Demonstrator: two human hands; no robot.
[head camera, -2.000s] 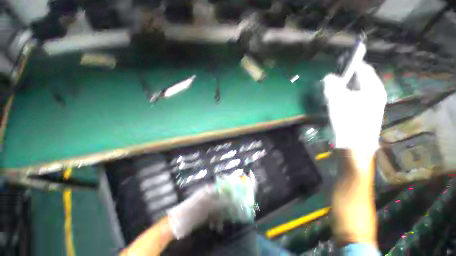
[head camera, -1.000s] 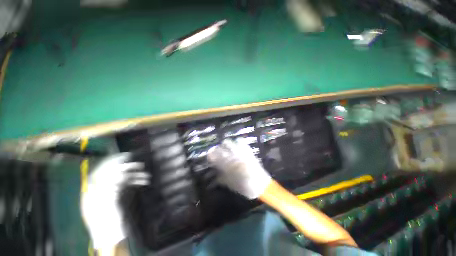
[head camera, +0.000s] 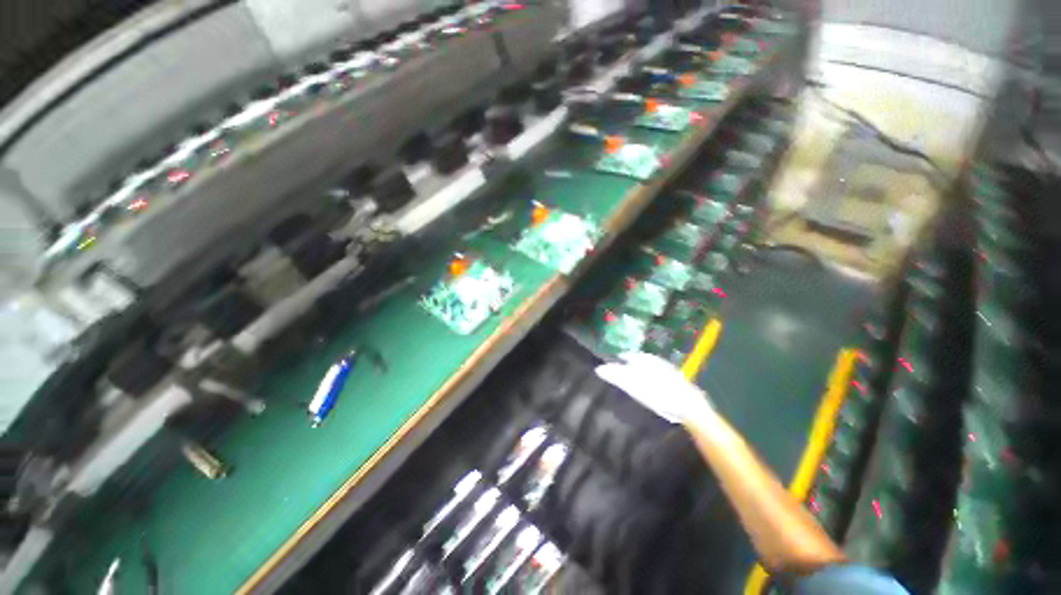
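Note:
My right hand (head camera: 657, 386), in a white glove, is at the far right edge of the black slotted tray (head camera: 605, 447) and grips that edge; the fingertips are blurred. The tray lies below the shelf's front edge. Several circuit boards stand on edge in its slots as pale, bright strips. My left hand is out of the picture. On the green shelf, a green circuit board (head camera: 468, 295) with an orange spot lies nearest the tray, and another board (head camera: 559, 238) lies beyond it.
A blue and white stick (head camera: 330, 389) and a tan strip (head camera: 206, 460) lie on the green shelf (head camera: 279, 453). Black adapters (head camera: 390, 190) line the back. More boards lie farther along. Lower racks with boards and red lights flank the green floor (head camera: 780, 308) with yellow lines.
The view has swung right along the rack, bringing the shelf's boards into sight. My right hand has moved from over the slots to the tray's edge. My left hand has left the picture.

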